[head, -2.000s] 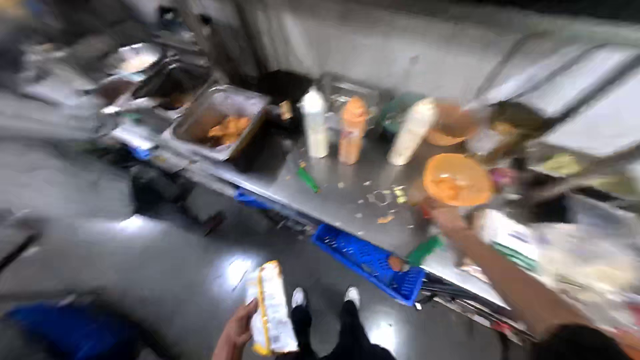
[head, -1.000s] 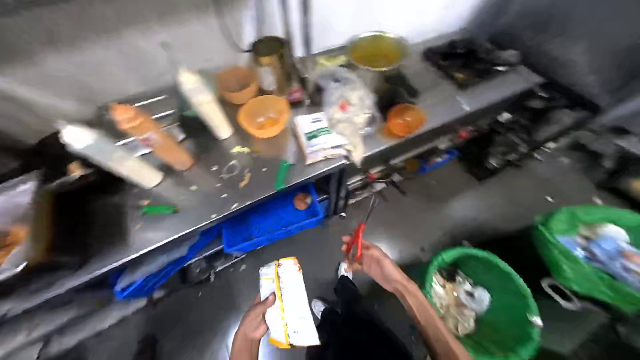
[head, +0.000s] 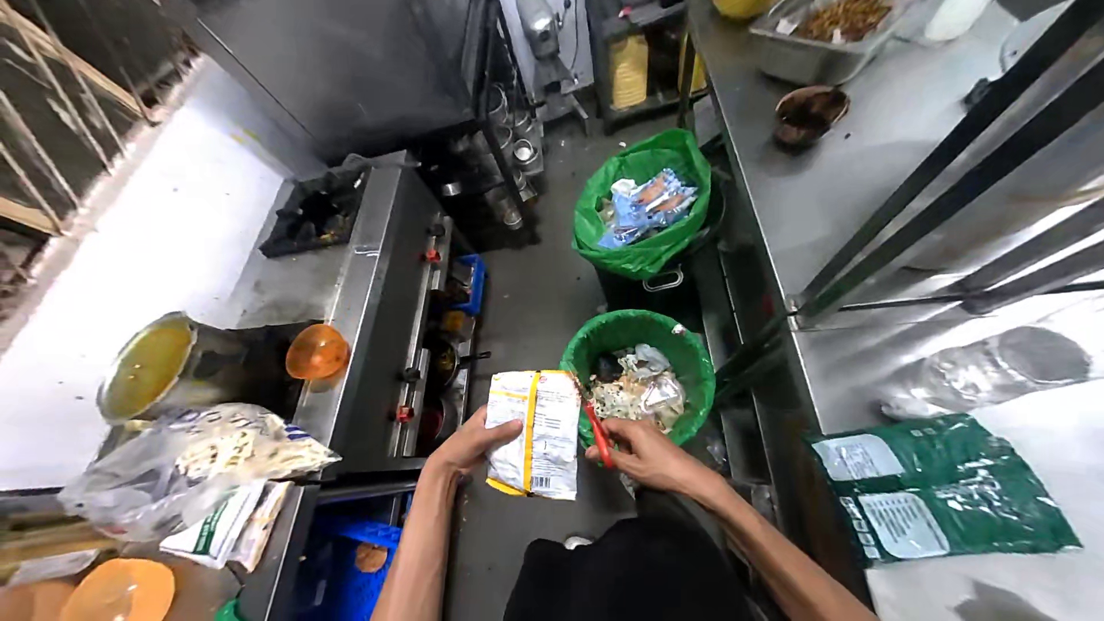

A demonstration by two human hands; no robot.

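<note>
My left hand [head: 474,440] grips the left edge of a white and yellow printed packet [head: 552,435], thumb on its face. The packet is upright, in front of my body. My right hand [head: 638,453] is closed on a red-handled tool [head: 599,435], likely a knife or scissors, at the packet's upper right corner. The tool's tip is hard to make out against the bin behind it. Just beyond my right hand stands a green-lined bin [head: 703,366] with food scraps and plastic in it.
A second green-lined bin [head: 595,216] holds blue wrappers. Along the left, a stove counter [head: 345,259] carries an orange bowl [head: 319,351], a pot of yellow liquid [head: 155,366] and a plastic bag [head: 129,500]. A steel counter [head: 750,147] runs along the right, with a green packet [head: 957,492].
My right hand left the orange bowl on the counter, took the red-handled tool and brought it to the packet's corner. My left hand kept hold of the packet. The view has swung right, towards the bins.
</note>
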